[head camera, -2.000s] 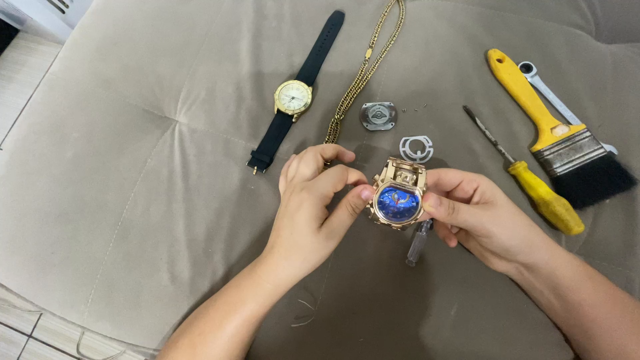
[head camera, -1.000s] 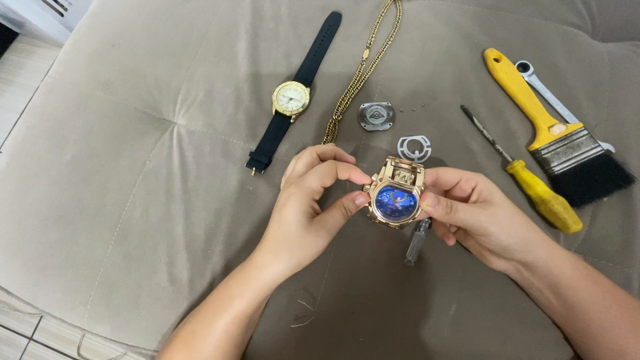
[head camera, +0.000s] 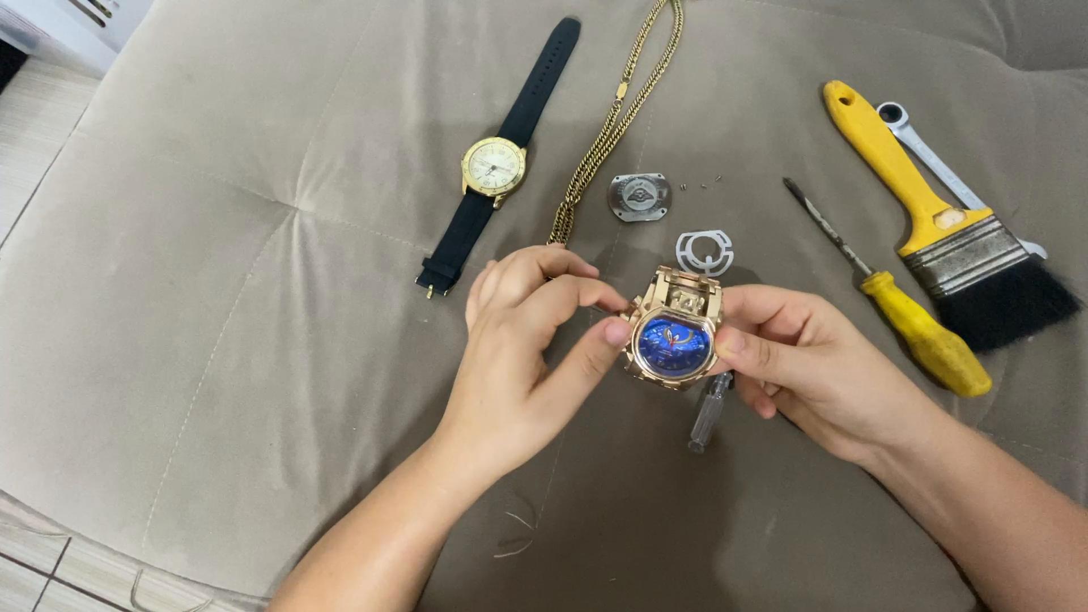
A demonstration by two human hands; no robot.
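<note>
A gold-coloured wristwatch with a blue dial (head camera: 674, 347) is held up between my two hands, dial facing me. My left hand (head camera: 535, 365) pinches the crown side at the watch's left edge with thumb and index finger. At the right edge of the case, my right hand (head camera: 807, 365) grips it with thumb and fingers. A steel watch case back (head camera: 639, 197) and a pale spacer ring (head camera: 705, 252) lie just beyond the watch, with several tiny screws (head camera: 704, 185) beside the case back. Below the watch, a small clear-handled screwdriver (head camera: 711, 414) is partly hidden.
All lies on grey tufted upholstery (head camera: 212, 340). A gold-cased watch with black strap (head camera: 495, 167) and a gold-coloured chain (head camera: 608, 136) are beyond my left hand. To the right are a yellow-handled screwdriver (head camera: 922, 331), a yellow-handled paintbrush (head camera: 960, 229) and a wrench (head camera: 935, 161).
</note>
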